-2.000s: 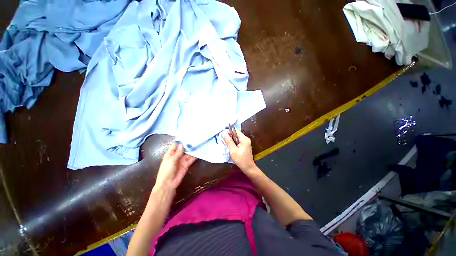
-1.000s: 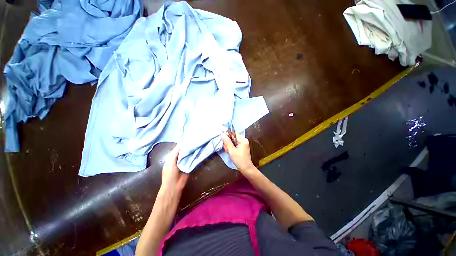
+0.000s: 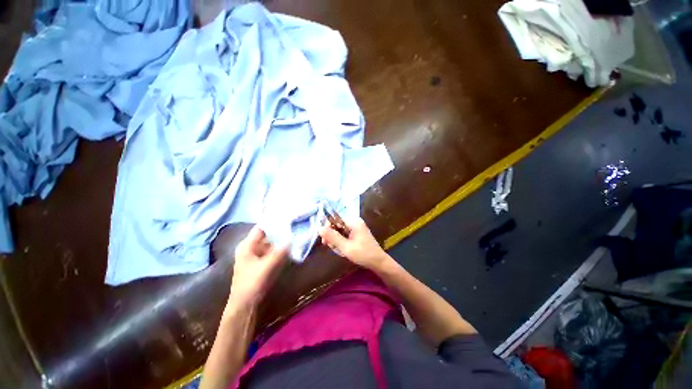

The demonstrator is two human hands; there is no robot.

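A light blue shirt [image 3: 220, 144] lies crumpled and spread on the dark brown table, very bright under glare. My left hand [image 3: 259, 262] pinches the shirt's near edge by the table's front edge. My right hand [image 3: 353, 239] is just right of it, at the same bunched part of cloth. It holds small thread snips [image 3: 336, 222] with a dark reddish handle, their tips pointing up and left at the cloth. The blade tips are hard to make out in the glare. No loose thread can be made out.
A crumpled blue garment pile [image 3: 99, 68] lies at the upper left of the table. A cream cloth bundle [image 3: 565, 38] with a dark object on it is at the far right corner. Yellow tape [image 3: 485, 178] runs along the table edge. Bags and a red item [image 3: 548, 366] are at lower right.
The cloth edge between my hands has been turned and bunched into a smaller fold. Both hands remain close together at the shirt's near edge. The view has shifted slightly.
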